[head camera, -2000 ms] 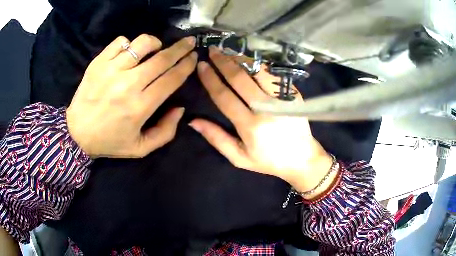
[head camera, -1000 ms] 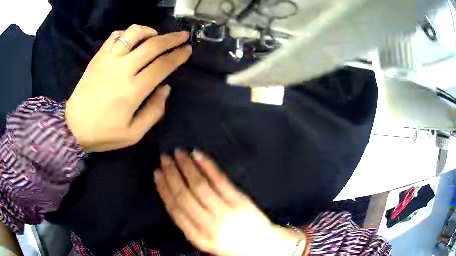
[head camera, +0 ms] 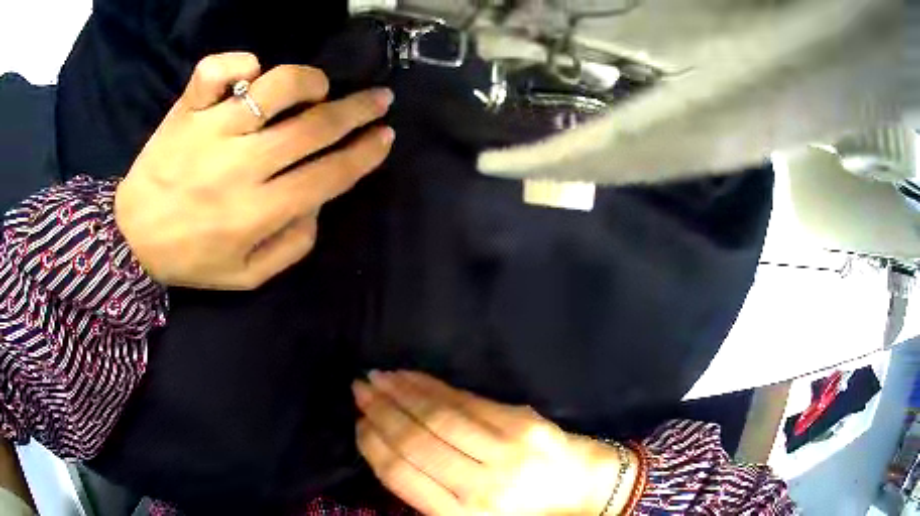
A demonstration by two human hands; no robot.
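Observation:
Black cloth (head camera: pixel 605 302) covers most of the table and drapes down over the lap. My left hand (head camera: pixel 252 171), with a ring, lies on the cloth, its fingertips just left of and below the presser foot (head camera: pixel 404 45); its thumb is bent under the palm. My right hand (head camera: pixel 454 443) lies at the cloth's lower middle, fingers close together with their tips on the cloth; whether it pinches a fold cannot be told. The cream-white machine head (head camera: pixel 726 111) hangs over the top right. A small pale patch (head camera: pixel 559 195) shows on the cloth below it.
The white table (head camera: pixel 797 312) shows at the right of the cloth. A white tray (head camera: pixel 857 423) with red and black items (head camera: pixel 819 408) stands beyond its edge at the lower right. Grey floor shows at the lower left.
My right hand moved from beside the needle area down towards the lap, then slightly right and lower. My left hand stayed near the presser foot, its thumb now drawn in.

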